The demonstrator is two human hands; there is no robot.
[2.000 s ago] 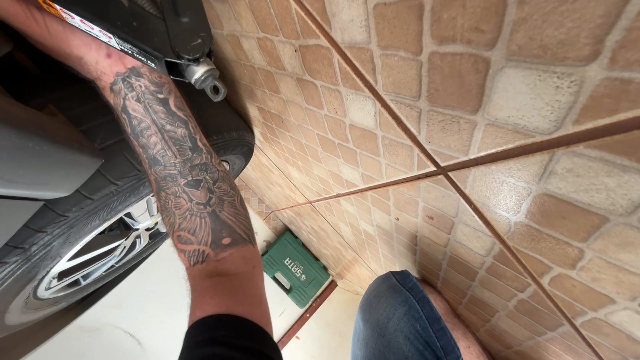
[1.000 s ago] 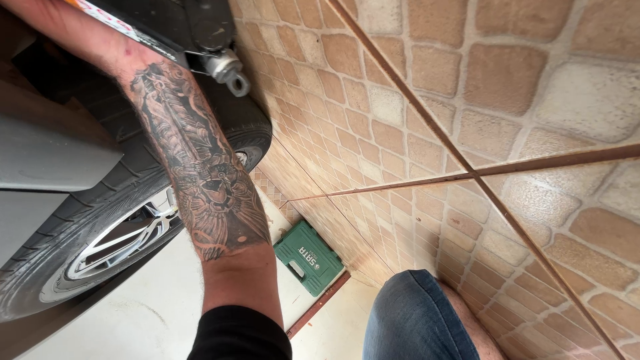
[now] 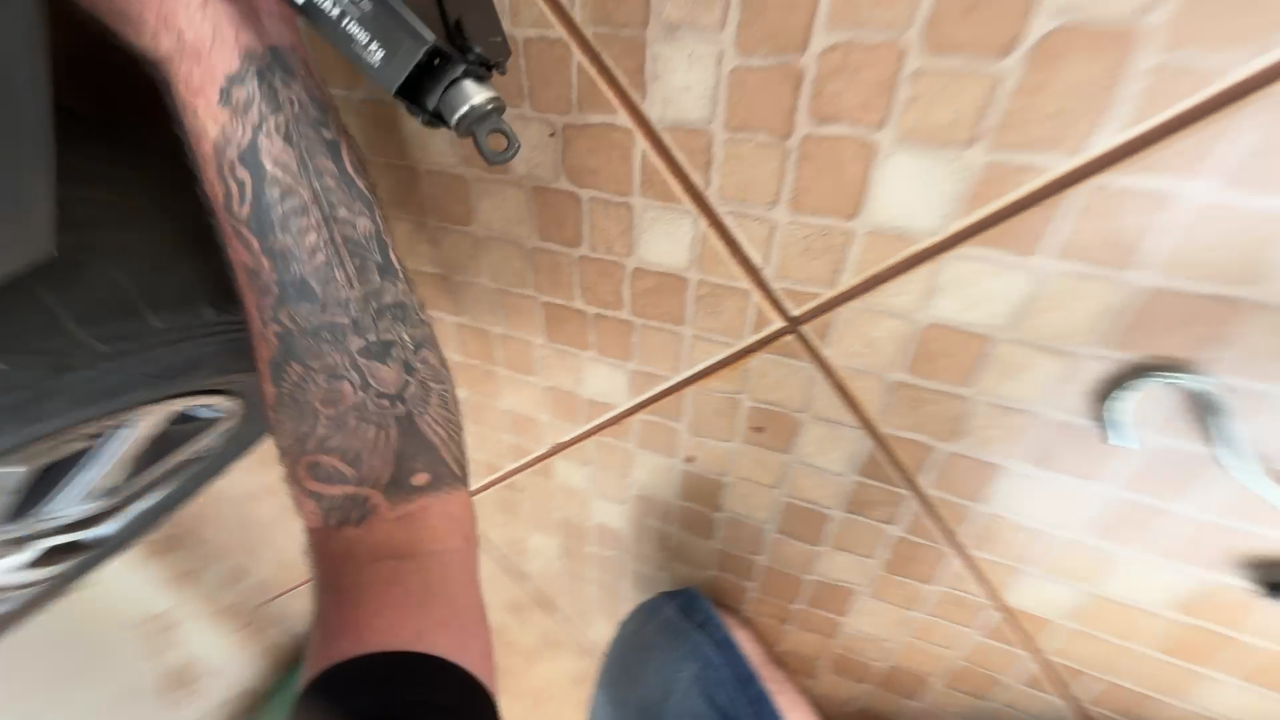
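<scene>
A bare forearm with a black sleeve crosses the left part of the head view. Its hand lies beyond the top edge, so what it holds is hidden; my other hand is not in view either. Just right of the wrist, a dark metal car jack (image 3: 385,45) reaches in from the top, its screw end fitted with a steel eye (image 3: 495,138). Left of the forearm is a car's black tire (image 3: 120,310) around a silver alloy wheel rim (image 3: 130,460). At the right edge lies a curved, shiny metal hook end (image 3: 1165,385), blurred, on the tiles.
Stone-patterned floor tiles (image 3: 760,190) with dark joints spread across the view. A knee in blue jeans (image 3: 680,660) is at the bottom. A sliver of green case (image 3: 280,695) shows beside the sleeve. Grey car bodywork (image 3: 25,140) borders the left, and a small dark object (image 3: 1265,577) the right.
The view has shifted: the metal hook has come into sight at the right, and the green case is now mostly out of sight. The forearm still reaches up beside the jack.
</scene>
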